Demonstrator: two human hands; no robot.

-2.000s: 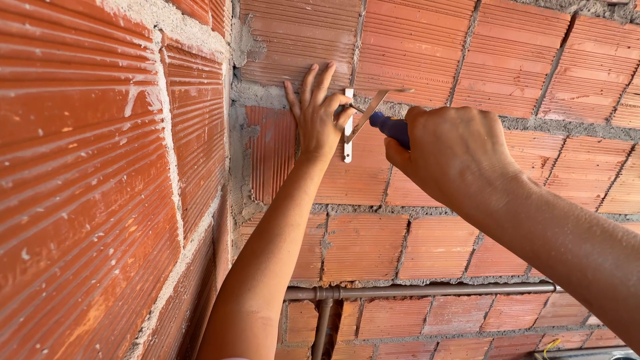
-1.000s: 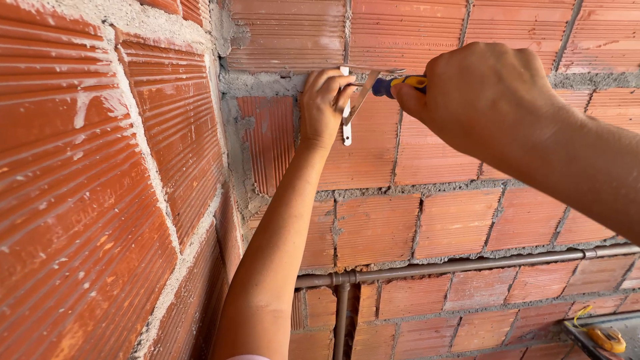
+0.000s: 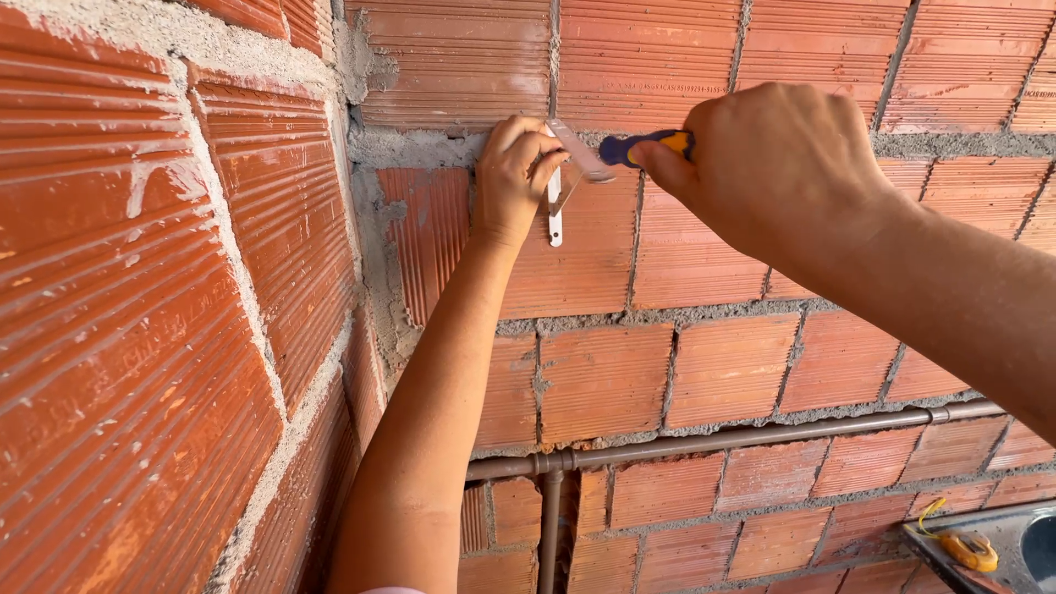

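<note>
A white metal shelf bracket stands upright against the brick wall, its slanted arms reaching out from the wall. My left hand pinches near its upper part, thumb and fingers together at the bracket. In my right hand is a screwdriver with a blue and yellow handle, pointed left toward the bracket. The bracket's arm and my fingers hide the screwdriver's tip, and whether a screw is there cannot be told.
A rough brick side wall rises close on the left. Below the hands a brown pipe runs across the back wall, with a branch going down. At lower right a yellow tape measure lies on the edge of a metal sink.
My right hand has turned about the screwdriver handle, now showing more of its back. My left hand stays at the bracket. The view has shifted, bringing the sink and tape measure further in.
</note>
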